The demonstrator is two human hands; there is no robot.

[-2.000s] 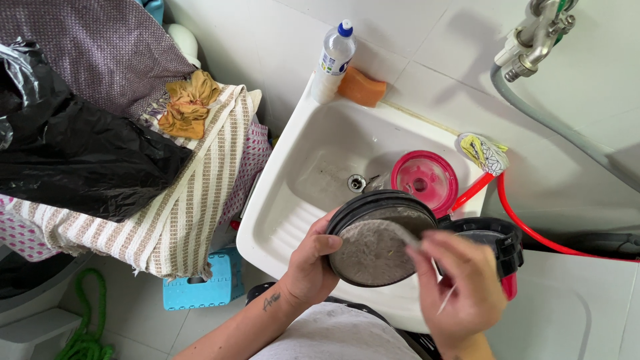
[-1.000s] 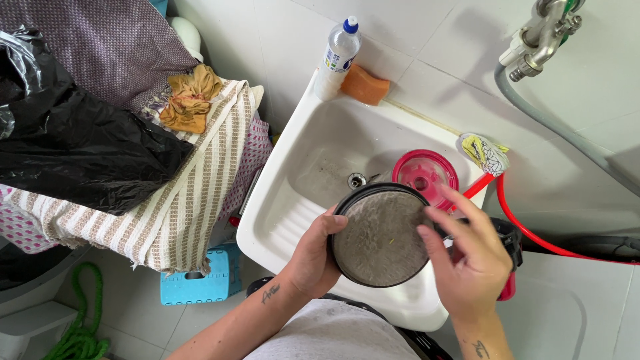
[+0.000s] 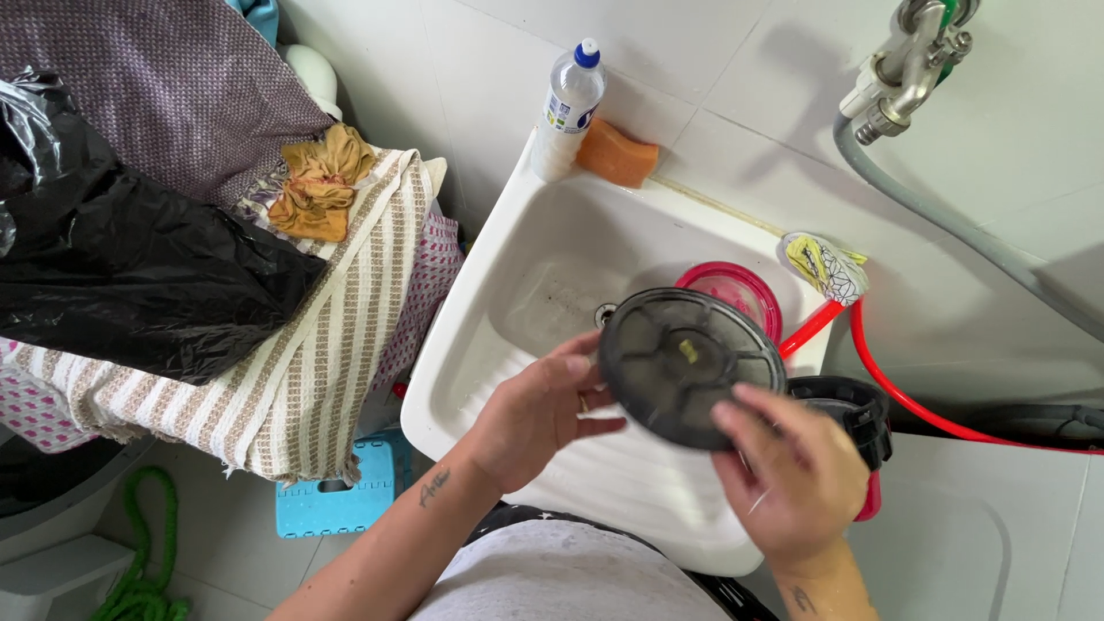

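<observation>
A round dusty filter with a black spoked frame (image 3: 692, 369) is held over the front of a white laundry sink (image 3: 448, 354). At its left rim my left hand (image 3: 548, 401) grips it, a ring on one finger. My right hand (image 3: 789, 479) pinches the lower right rim, with a thin pale strand between the fingers. Behind the filter, in the basin, lies a round pink-red plastic part (image 3: 733, 289), partly hidden. Just right of my right hand stands a black plastic container part (image 3: 845, 410) with red below it.
A bottle (image 3: 569, 112) and an orange sponge (image 3: 617, 155) stand on the sink's back rim. A metal tap (image 3: 914, 69) with a grey hose is on the wall. A red hose (image 3: 897, 388) runs right. Cloths (image 3: 293, 379), a black plastic bag (image 3: 138, 233) and a blue stool (image 3: 345, 500) are left.
The filter has been turned, so its spoked black frame now shows instead of the grey dusty face. My right hand has moved onto its lower right rim.
</observation>
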